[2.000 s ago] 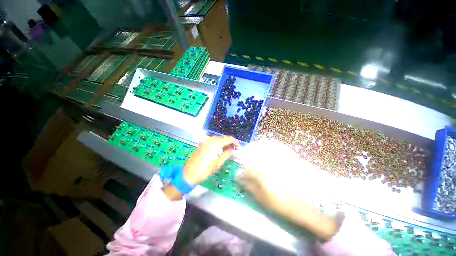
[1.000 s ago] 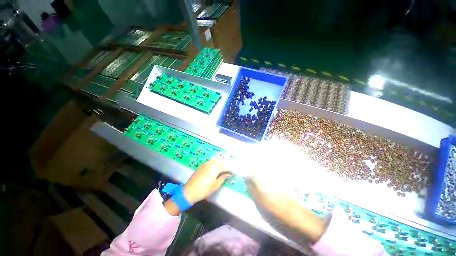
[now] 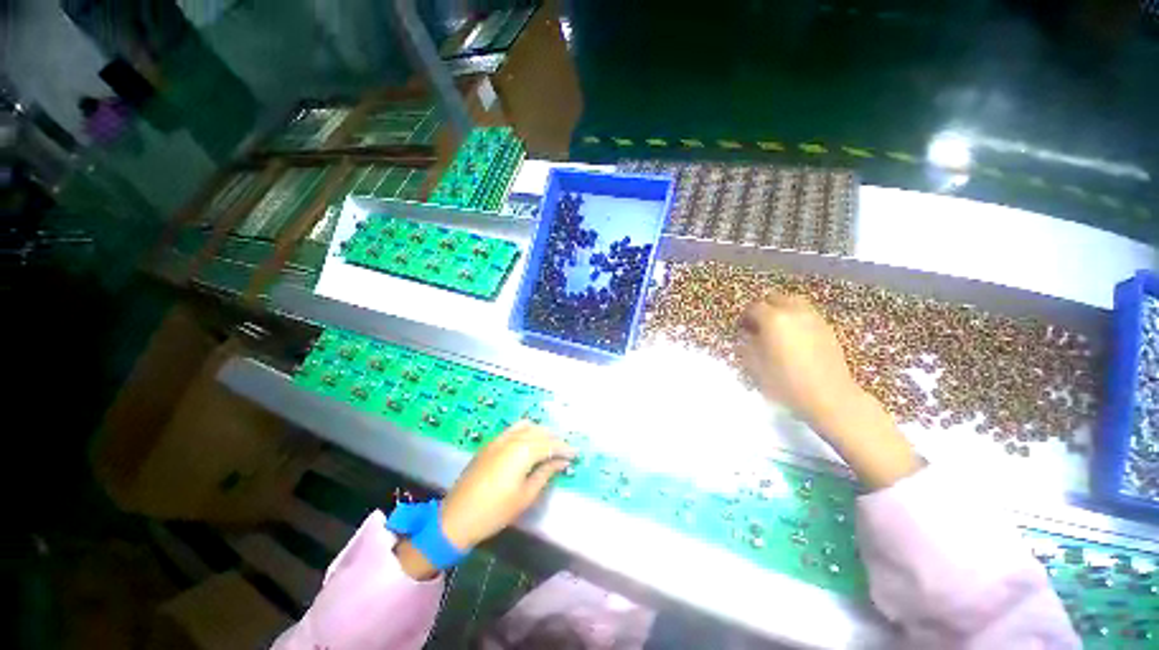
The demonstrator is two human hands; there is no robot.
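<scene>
Green PCB panels [image 3: 394,386] lie end to end in the pale line rail [image 3: 343,418] nearest my body. My left hand [image 3: 506,481], with a blue band at the wrist, rests over the panels near the rail's front edge; its fingertips are bent together and I cannot tell if they hold a part. My right hand [image 3: 791,352] is over the wide heap of small copper-coloured components [image 3: 928,368], fingers bent down at the heap's left part; what is between them is hidden. Strong glare whitens the area between my hands.
A blue bin [image 3: 595,258] with dark components stands left of the heap. Another blue bin [image 3: 1124,394] with silver-white parts is at the right edge. A component tray [image 3: 763,210] lies behind the heap. Spare PCB panels [image 3: 432,254] lie at upper left, others stacked [image 3: 477,168] behind.
My right hand has moved from the boards up and right onto the copper-coloured heap. My left hand has stayed by the boards, slightly lower than before. The camera view has shifted a little.
</scene>
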